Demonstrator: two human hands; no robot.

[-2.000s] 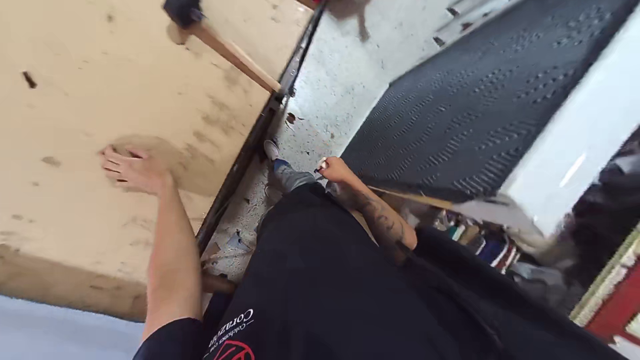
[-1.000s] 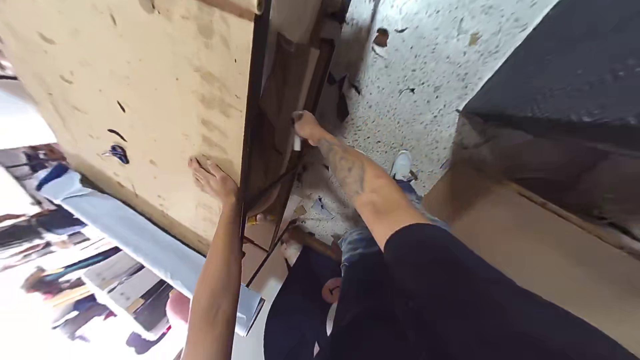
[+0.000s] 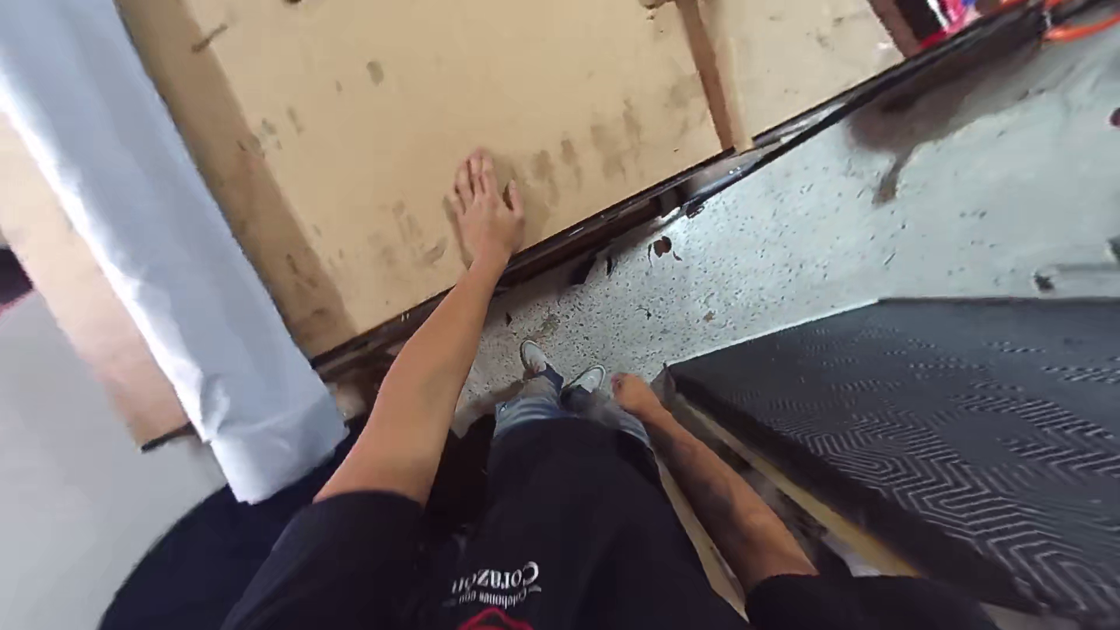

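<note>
My left hand [image 3: 486, 210] lies palm down on the stained, light wooden board of a work table [image 3: 376, 149], close to its dark front edge. Its fingers are spread and it holds nothing. Low beside my thigh is my right hand [image 3: 634, 394], its fingers partly curled, near the corner of a dark patterned fabric surface [image 3: 875, 394]. Whether something small is in it cannot be seen. A roll of pale blue-grey material [image 3: 219, 324] lies across the table to the left of my left hand.
Between table and dark fabric surface runs a speckled floor [image 3: 700, 271] with small scraps on it. A brown strip [image 3: 704, 70] crosses the board. An orange cord or handle [image 3: 1081, 31] shows at top right. A dark round shape is at lower left.
My right hand was at the table's open side one second ago and is now down by my thigh. My left hand still rests on the board. The view has swung strongly.
</note>
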